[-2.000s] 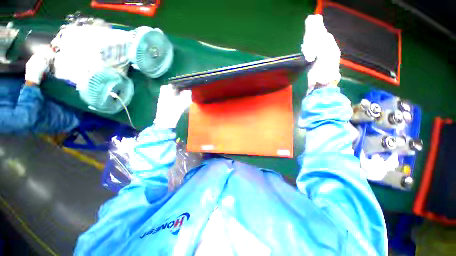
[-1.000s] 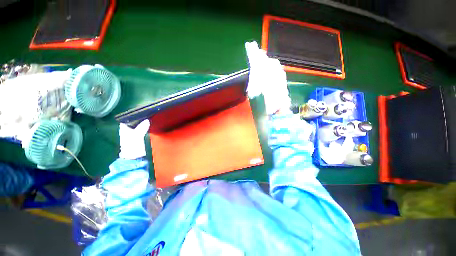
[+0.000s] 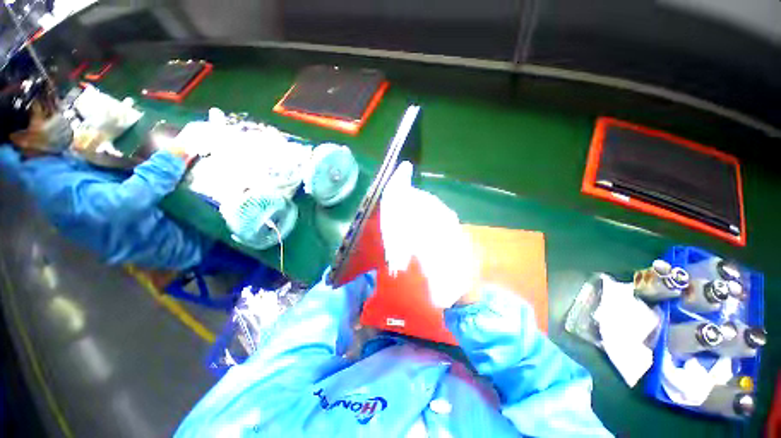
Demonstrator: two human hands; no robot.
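A thin dark laptop (image 3: 377, 195) stands steeply tilted, seen nearly edge-on, above the left part of the orange-red pad (image 3: 515, 265). My right hand (image 3: 424, 239), in a white glove, is at the face of the laptop towards the pad. It is a bright white blur, so I cannot tell its fingers or whether a cloth is in it. My left sleeve reaches the laptop's lower end; the left hand itself is hidden there. White cloth or paper (image 3: 625, 329) lies at the left edge of the blue bin (image 3: 668, 376).
Small bottles (image 3: 709, 335) stand in the blue bin. Two teal fans (image 3: 331, 174) stand left, beside a white heap (image 3: 248, 158). Laptops on orange-red trays (image 3: 672, 175) lie on the green belt behind. A person (image 3: 94, 201) in blue works at left. A bag-lined waste bin (image 3: 253, 316) is below left.
The laptop has turned from a slanting, near-level position to a steep one. My right hand has left its upper right corner for its face. The view has swung; white material now shows beside the bin.
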